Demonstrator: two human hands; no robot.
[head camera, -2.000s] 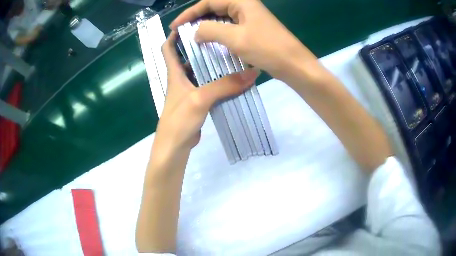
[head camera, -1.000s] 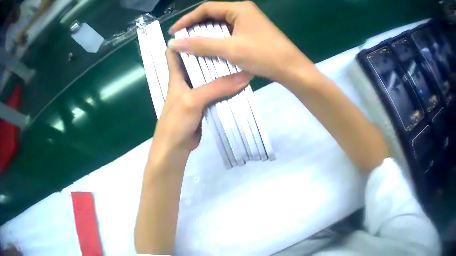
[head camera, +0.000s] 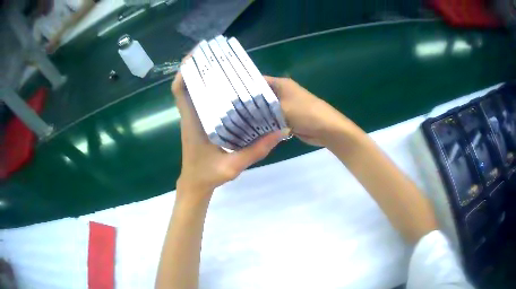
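A fanned stack of several silver-edged phone middle frames (head camera: 226, 90) is held up above the green belt, its long side walls and short end walls facing me. My left hand (head camera: 212, 152) grips the stack from the left and below, with the thumb across its near end. My right hand (head camera: 300, 113) is against the right side of the stack; its fingers are partly hidden behind the frames. Small holes show on the near ends.
The green conveyor belt (head camera: 368, 68) curves across behind the hands. A red strip (head camera: 102, 254) lies on the white cover (head camera: 271, 226). A black blister tray (head camera: 461, 163) is at right. A dispenser bottle (head camera: 136, 58), a grey sheet (head camera: 212, 20) and red bins (head camera: 464, 11) lie beyond.
The stack has been tilted up, so its near ends now face me and it no longer extends down over the white cover. My right hand has moved from its top to its right side. The view has shifted.
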